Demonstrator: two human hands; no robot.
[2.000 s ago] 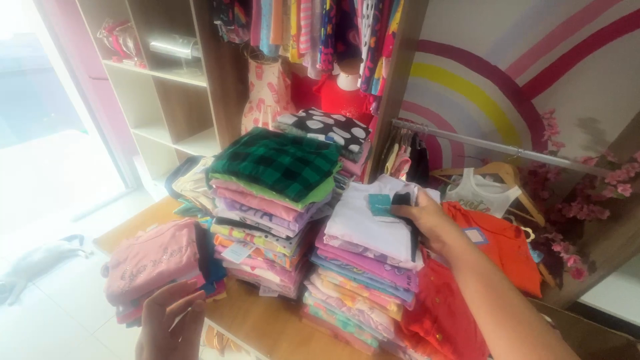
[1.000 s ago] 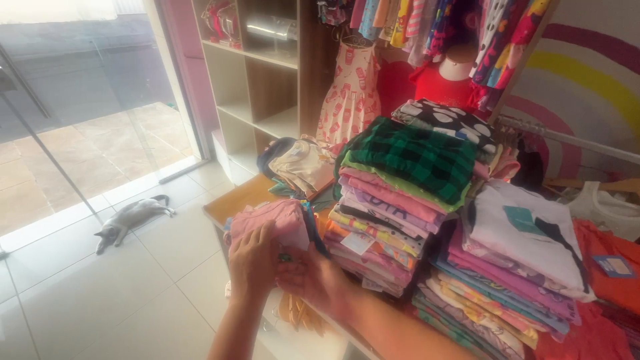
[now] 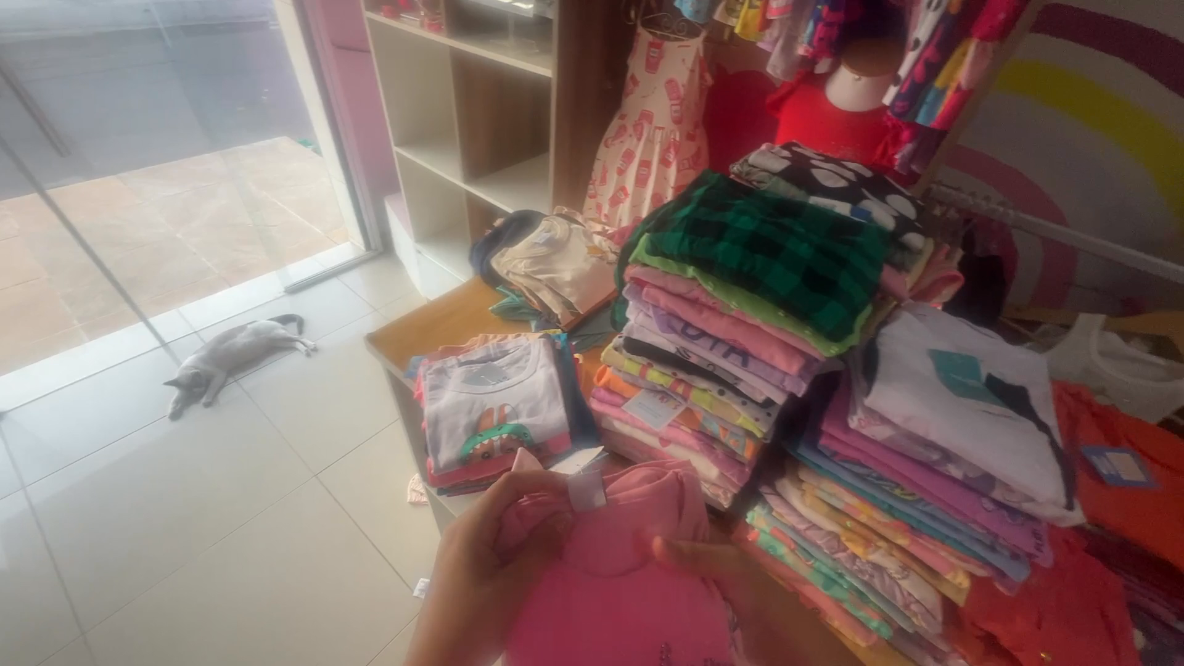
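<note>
A folded pink shirt [image 3: 615,592] is held up low in the middle of the head view, a pale tag at its neckline. My left hand [image 3: 504,555] grips its left side near the collar, and my right hand [image 3: 717,573] is at its right side, thumb across the front. Just beyond it, a low pile topped by a white printed shirt [image 3: 495,398] lies at the table's near left corner. To the right rises a tall stack of clothes under a green and black checked garment [image 3: 768,254]. Another stack has a white shirt [image 3: 962,407] on top.
A cat [image 3: 236,356] lies on the tiled floor by the glass door. Cream garments [image 3: 555,259] rest on the wooden table [image 3: 407,333] at the back. Behind stand a cubby shelf [image 3: 462,120] and a hanging printed dress [image 3: 652,120]. Orange clothing [image 3: 1128,472] lies at the right.
The pink shirt is now held up close, off the low left pile where pink lay on top earlier; a white printed shirt now shows there. My right hand has left the white-topped stack.
</note>
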